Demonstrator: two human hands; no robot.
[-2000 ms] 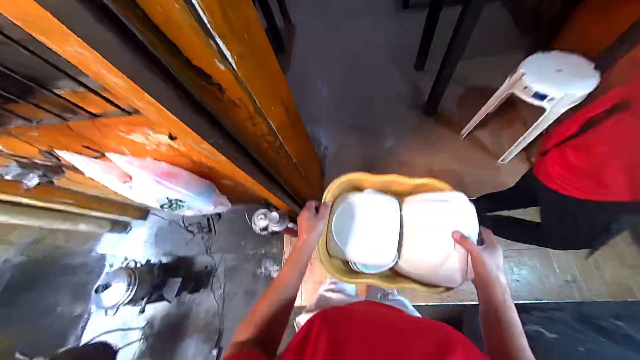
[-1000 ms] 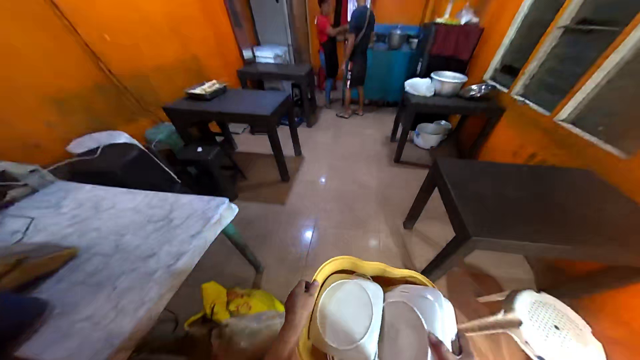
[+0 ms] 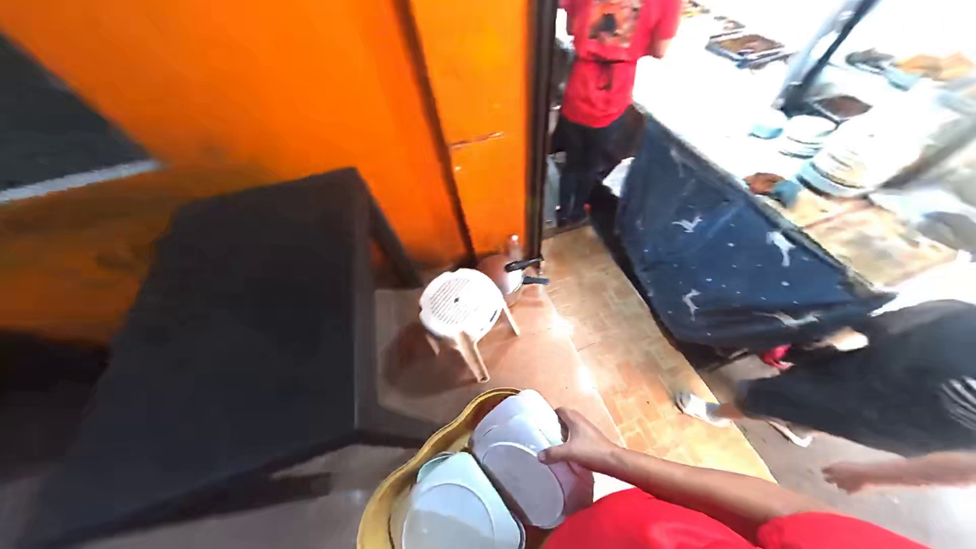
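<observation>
A yellow basin (image 3: 381, 507) sits low in the view, in front of my red shirt. Inside it lie two stacks of white plates or containers, one stack (image 3: 457, 511) at the lower left and the other (image 3: 522, 465) beside it on the right. My right hand (image 3: 581, 444) grips the right side of the right stack, thumb over the top plate and fingers around its edge. My left hand is outside the view. The basin's lower part is cut off by the frame edge.
A dark table (image 3: 252, 328) stands at left, a white plastic stool (image 3: 461, 305) ahead. A pot with black handles (image 3: 503, 274) is by the orange wall. Right of the doorway is a food table with a dark blue cloth (image 3: 709, 252). One person (image 3: 602, 69) stands behind; another (image 3: 877, 381) is at right.
The view has swung widely, from the room with tables to the doorway and food table. My left hand, at the basin's left side in both earlier frames, has gone out of view.
</observation>
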